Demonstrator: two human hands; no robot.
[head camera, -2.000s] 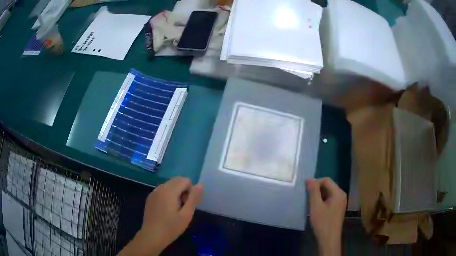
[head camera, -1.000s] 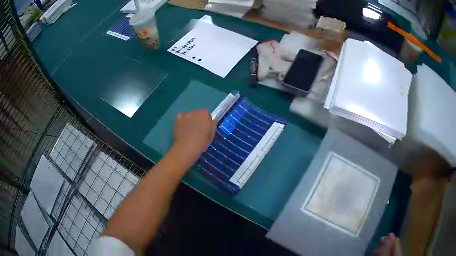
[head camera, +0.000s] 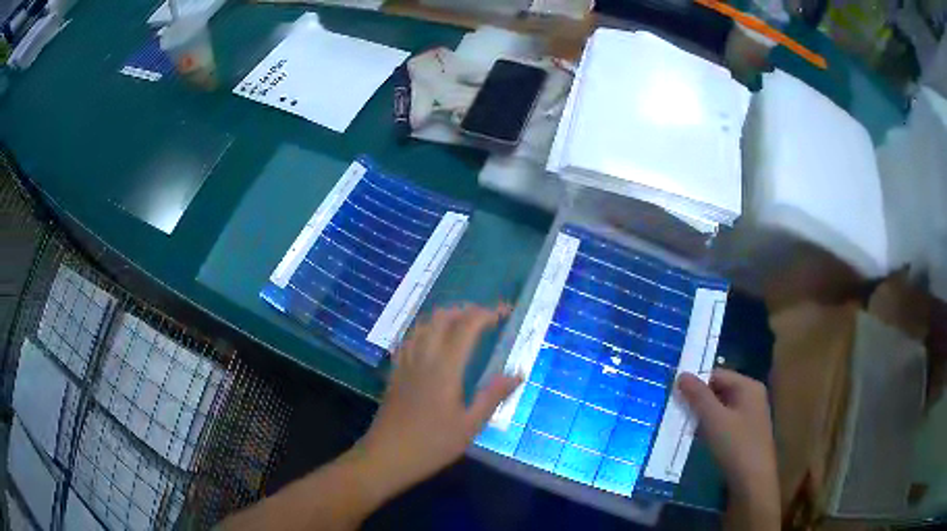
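A blue solar cell sheet (head camera: 597, 358) with thin pale lines and white side strips lies over the grey plate (head camera: 535, 272), whose edge shows at the left and bottom. My right hand (head camera: 732, 420) is at the sheet's right strip, thumb on top; its other fingers are partly hidden. My left hand (head camera: 441, 379) is at the sheet's left edge, fingers apart, slightly blurred, and holds nothing visible. A waiting pile of blue cell sheets (head camera: 369, 254) lies to the left on the green table.
White backsheets (head camera: 659, 119) are stacked behind the plate, with milky film piles (head camera: 815, 171) to their right. A phone (head camera: 505, 101) lies on cloth. A marked white sheet (head camera: 317, 73) and a cup (head camera: 192, 54) stand back left. A wire basket (head camera: 135, 373) is lower left; an open carton (head camera: 820, 384) is right.
My left hand has moved from the waiting pile to the plate. A blue cell sheet now covers the plate's pale square. My right hand has come up to that sheet's right strip.
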